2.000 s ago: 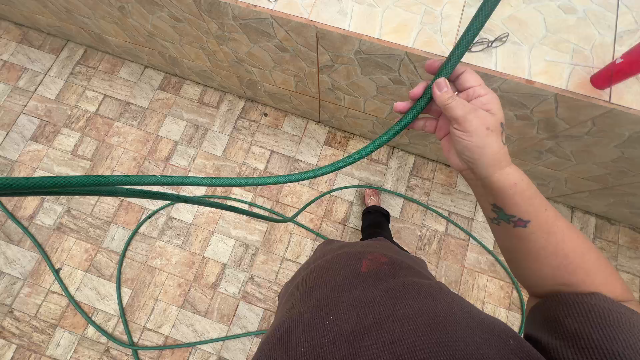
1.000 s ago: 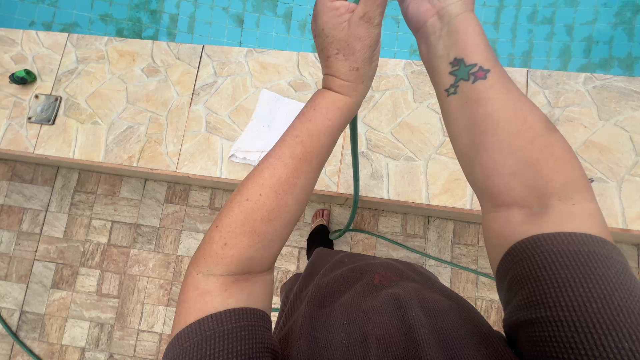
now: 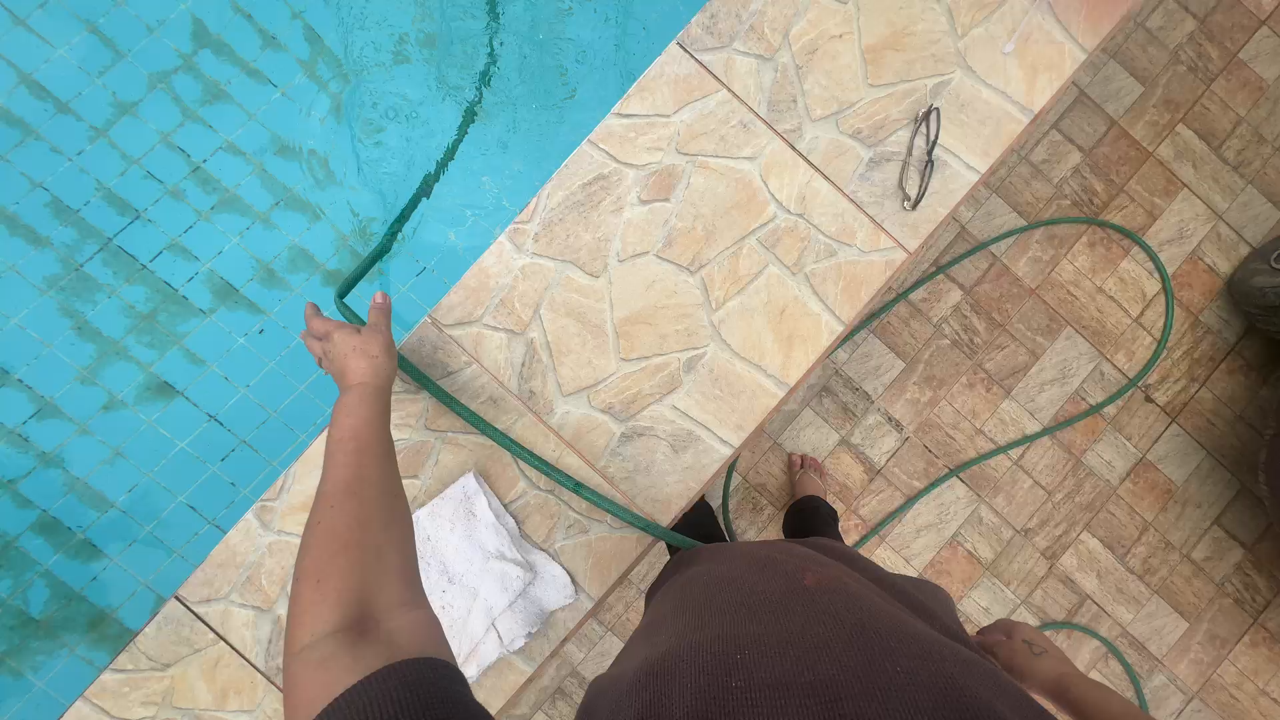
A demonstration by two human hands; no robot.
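Observation:
A green garden hose (image 3: 520, 455) runs from beside my legs across the stone pool edge and into the water, where its far part lies submerged. My left hand (image 3: 352, 345) reaches over the water at the pool's rim, fingers spread, with the hose passing at or just behind it; whether the palm bears on the hose is hidden. Low at the right, my right hand (image 3: 1010, 650) hangs beside my shirt, its fingers partly hidden. Near it a piece of the hose shows on the tiles, and a larger loop curves over the floor.
A folded white cloth (image 3: 490, 580) lies on the stone ledge (image 3: 700, 280) left of my legs. Eyeglasses (image 3: 920, 157) rest farther up the ledge. The pool (image 3: 180, 200) fills the upper left. A dark object (image 3: 1256, 285) stands at the right edge on the tiled floor.
My hands, raised together over the pool edge a second ago, are apart; the right one is down by my side. The hose now reaches into the water. The view has turned a lot.

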